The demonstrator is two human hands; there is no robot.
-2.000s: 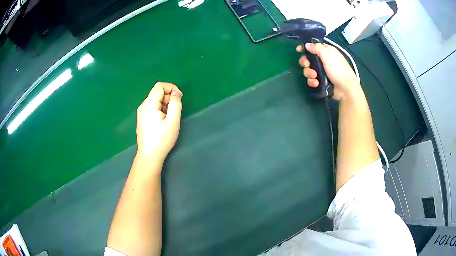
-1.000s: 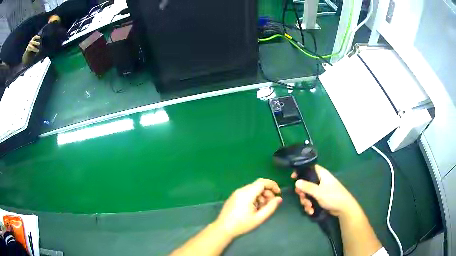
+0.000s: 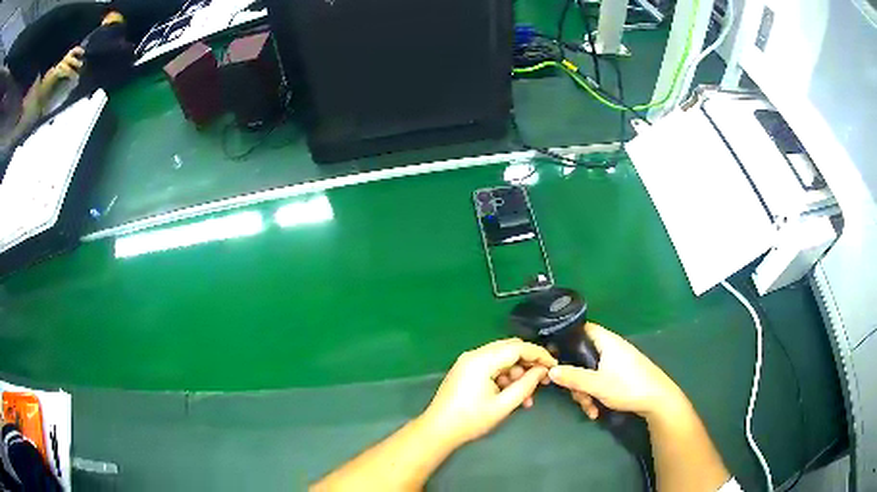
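A phone mid-frame [image 3: 514, 240] lies on the glossy green conveyor belt [image 3: 385, 288], its dark filled block at the far end and an open window showing green at the near end. My right hand [image 3: 625, 375] is shut on the grip of the black barcode scanner [image 3: 553, 312]. The scanner's head is just short of the frame's near end. My left hand [image 3: 490, 384] is beside the scanner, fingers curled, its fingertips at my right thumb. Whether the left fingers hold anything small is hidden.
Beyond the belt's pale rail stands a large black block [image 3: 404, 77], with dark reddish-brown boxes [image 3: 194, 82] to its left. At right are a white paper sheet [image 3: 697, 202], a white device [image 3: 793, 255] and a white cable [image 3: 755, 384]. Another person's hand [image 3: 65, 69] shows far left.
The view has swung from the bench to the belt. Since one second ago, the phone frame has moved left in view. My left hand and the scanner in my right have come together.
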